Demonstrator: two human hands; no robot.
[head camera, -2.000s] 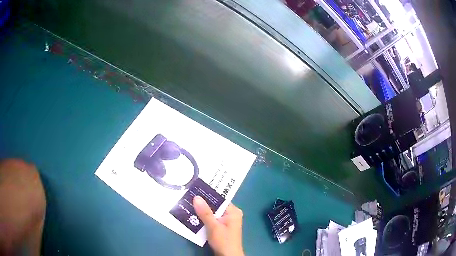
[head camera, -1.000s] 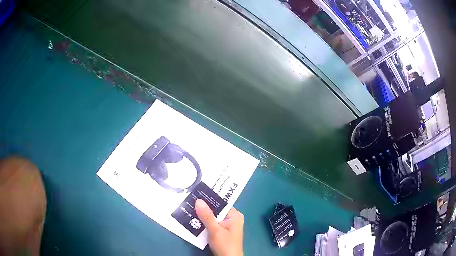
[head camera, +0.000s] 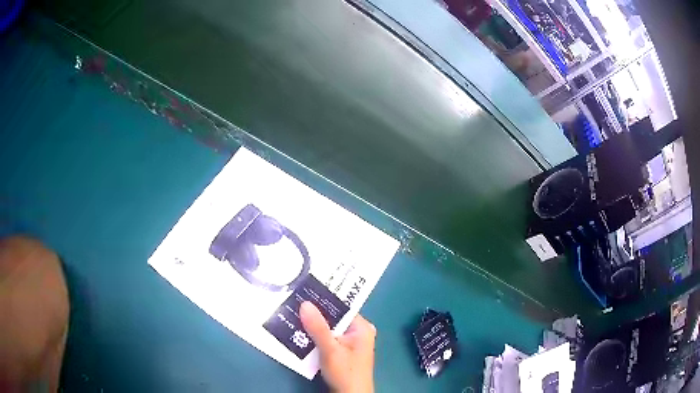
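A white user manual (head camera: 192, 242) with a grey headphone picture lies over the teal bench, tilted in view. My right hand (head camera: 347, 349) comes in from the bottom edge and grips the manual's lower right edge, thumb on top. The thumb also presses a small black insert card (head camera: 285, 326) flat on the manual. My other fingers are mostly hidden. A small loose pile of black cards (head camera: 434, 343) lies to the right of my hand. No left hand can be made out; a blurred, rounded body part stands at the lower left edge.
A manual stack (head camera: 503, 370) lies at the lower right. Black retail boxes (head camera: 564, 196) with a headphone picture stand at the right, near a blue-rimmed tray (head camera: 589, 278). A dark green conveyor belt (head camera: 307, 115) runs diagonally beyond the bench edge. Shelving is at the upper right.
My right hand holds the manual and card almost still. The view has shifted slightly, and the black boxes at the right appear a little further left.
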